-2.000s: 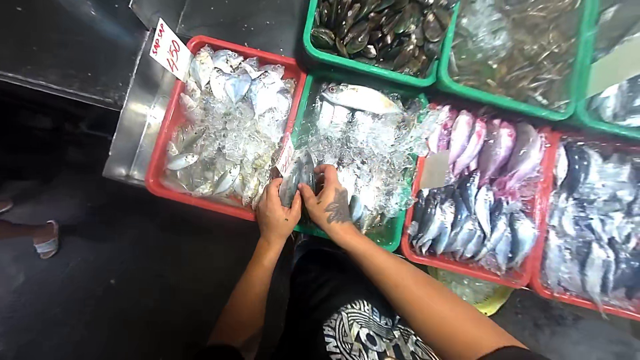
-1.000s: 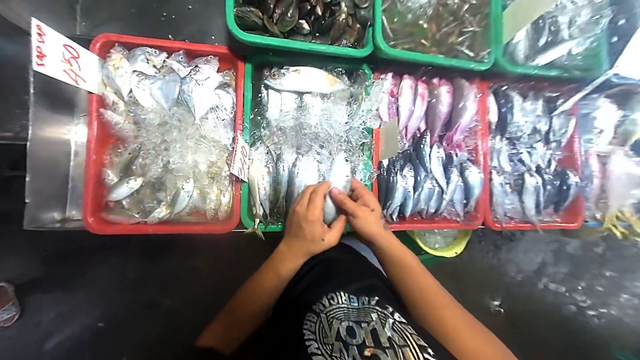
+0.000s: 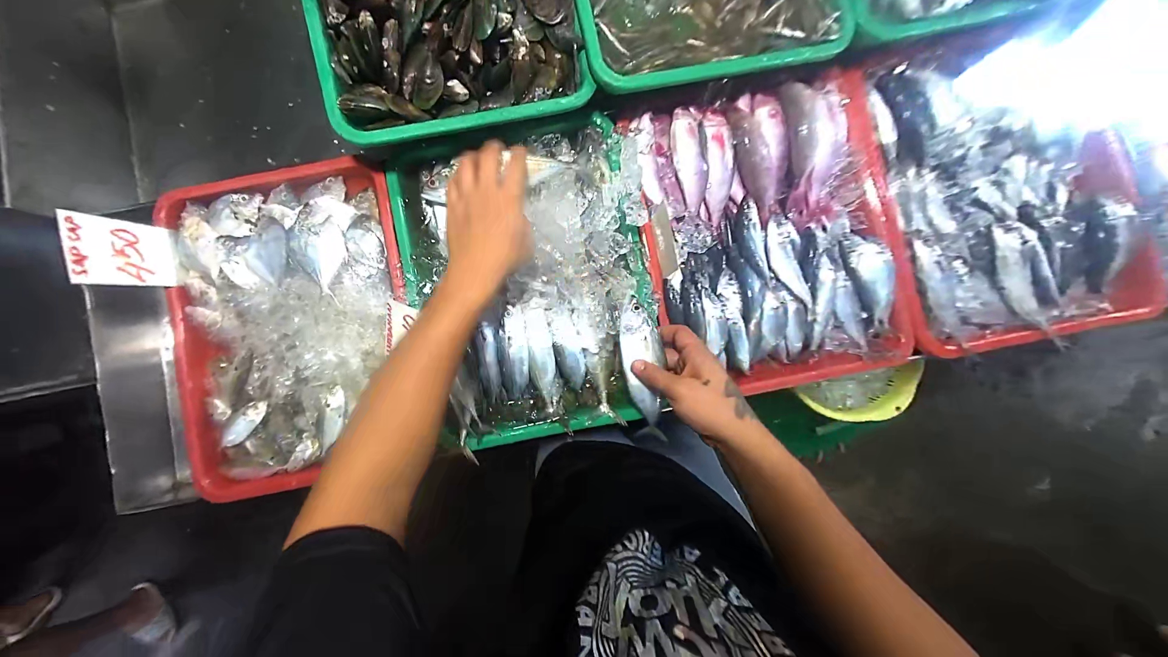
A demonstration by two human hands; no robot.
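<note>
My right hand (image 3: 698,383) grips a silver fish (image 3: 641,351) upright along the right edge of a green plastic tray (image 3: 511,438), its tail hanging over the front rim. My left hand (image 3: 488,214) reaches over the upper left part of that tray, blurred, above crushed ice (image 3: 566,242) and a larger fish (image 3: 546,170) lying crosswise; what its fingers touch cannot be told. A row of silver fish (image 3: 540,351) lies side by side at the tray's front.
A red tray (image 3: 196,383) of flat silver fish and a handwritten price card (image 3: 119,248) are at left. Green mussels (image 3: 424,78) fill a tray behind. Red trays of pink fish (image 3: 718,155) and silver fish stand right, above a yellow basket (image 3: 899,392). A person's feet show lower left.
My hands were together at the front of the green tray. The left has moved away toward its back; the right is now at the right edge with a fish. The view has shifted.
</note>
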